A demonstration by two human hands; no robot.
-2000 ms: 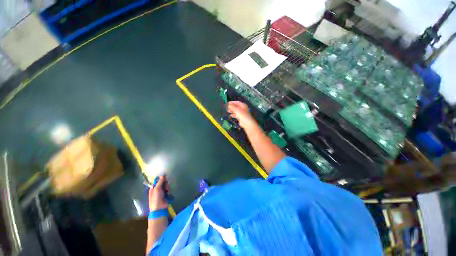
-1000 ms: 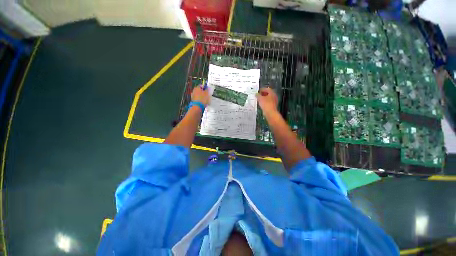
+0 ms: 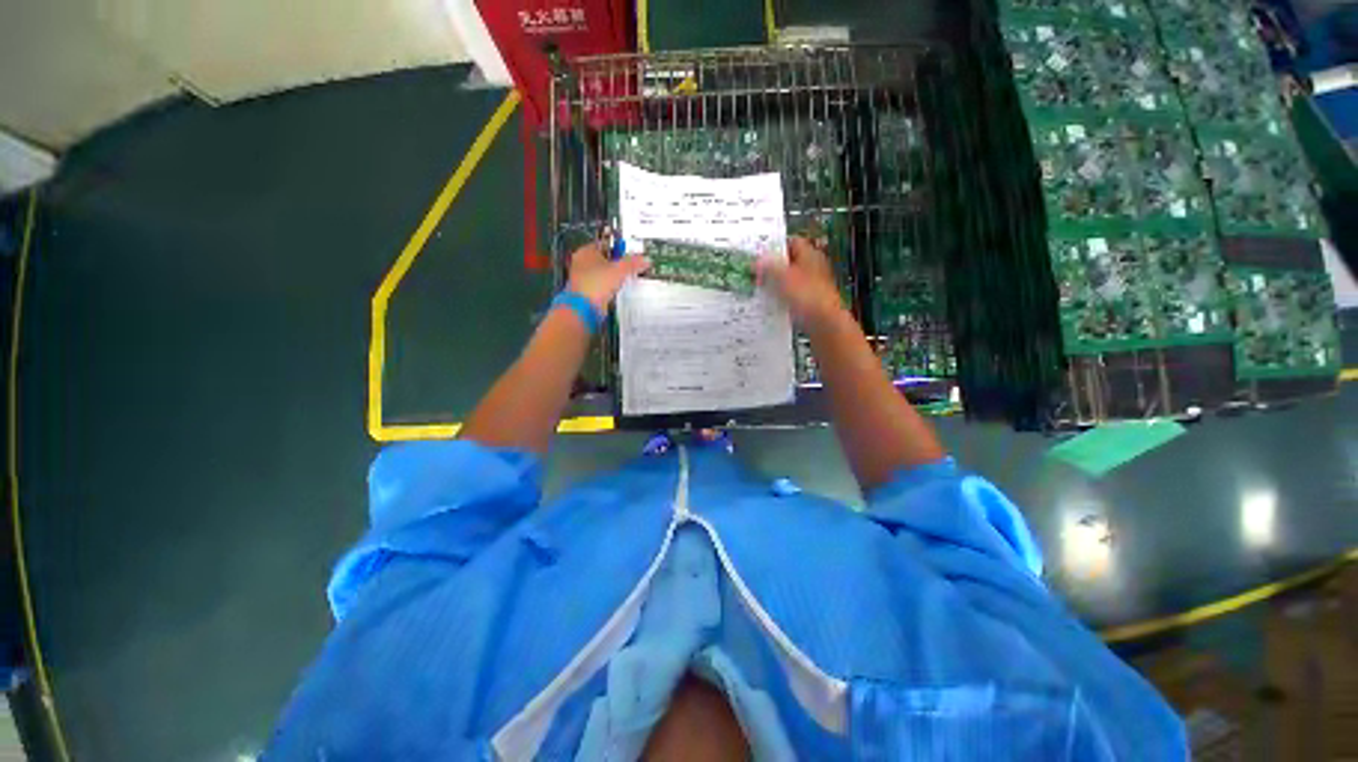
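A white printed paper sheet (image 3: 706, 350) is held upright-reading in front of me above a wire cart. A narrow green PCB strip (image 3: 697, 267) lies across its upper middle. My left hand (image 3: 599, 274), with a blue wrist strap (image 3: 578, 310), grips the paper's left edge, its thumb at the strip's left end. Something small and blue shows at its fingers. My right hand (image 3: 806, 280) grips the right edge, its thumb on the strip's right end. The fingers behind the paper are hidden.
The wire cart (image 3: 715, 63) holds green boards beneath the paper. Stacks of populated board panels (image 3: 1110, 209) stand at the right, with black layers beside them. A plain green sheet (image 3: 1117, 445) is below them. A red box (image 3: 554, 37) stands behind the cart. Yellow lines mark the floor.
Since one second ago, both hands have closed on the strip's ends, and the strip lies more level across the paper. Two seconds ago the hands were apart and the paper lay on the cart.
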